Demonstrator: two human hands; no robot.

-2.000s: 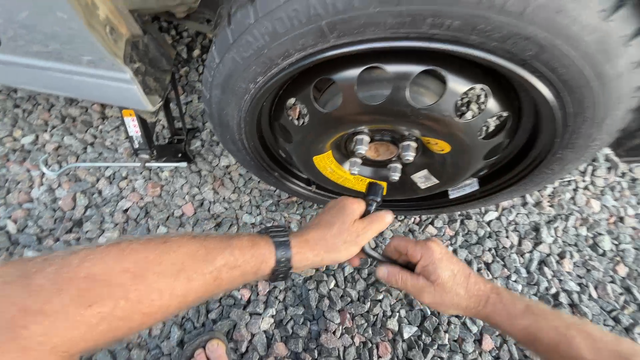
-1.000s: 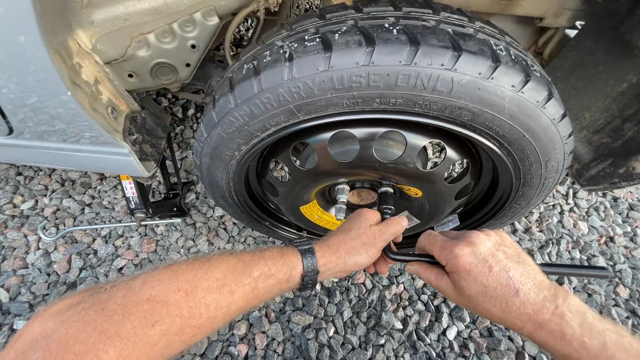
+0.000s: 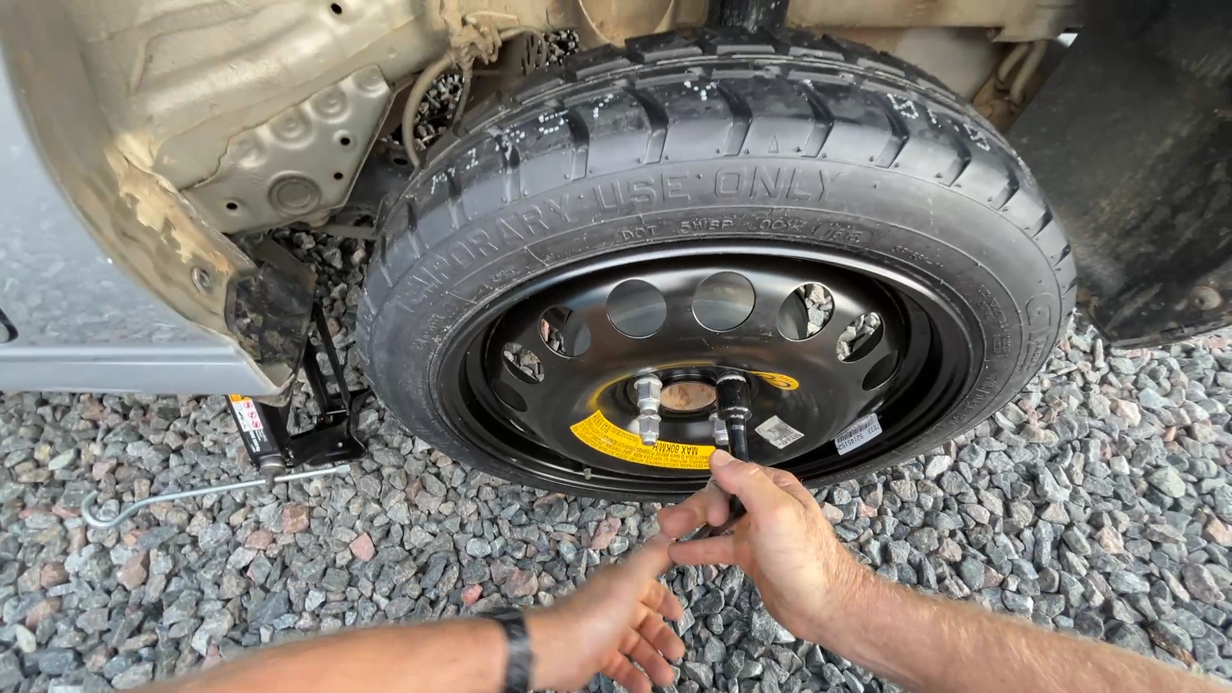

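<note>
A black lug wrench (image 3: 736, 423) has its socket end on an upper right wheel bolt of the spare wheel (image 3: 597, 380). My right hand (image 3: 775, 539) grips the wrench just below the socket. Below and to the left of it, my left hand (image 3: 616, 616) is blurred, its fingers spread; its thumb side is close to the wrench's lower part, and whether it touches is unclear. Several silver wheel bolts (image 3: 648, 409) stick out around the hub centre (image 3: 687, 397). A yellow label (image 3: 640, 445) curves below them. The rest of the wrench is hidden behind my right hand.
A black jack (image 3: 322, 433) stands under the car's grey sill (image 3: 125, 371) at the left, with a hooked metal rod (image 3: 212, 493) running from it over the gravel (image 3: 385, 577). Above the tyre (image 3: 626, 183) is the wheel arch; a dark liner (image 3: 1155, 192) hangs at the right.
My left hand has left the socket end and moved down and left. My right hand has moved up to the wrench near the socket. The view has shifted closer to the wheel.
</note>
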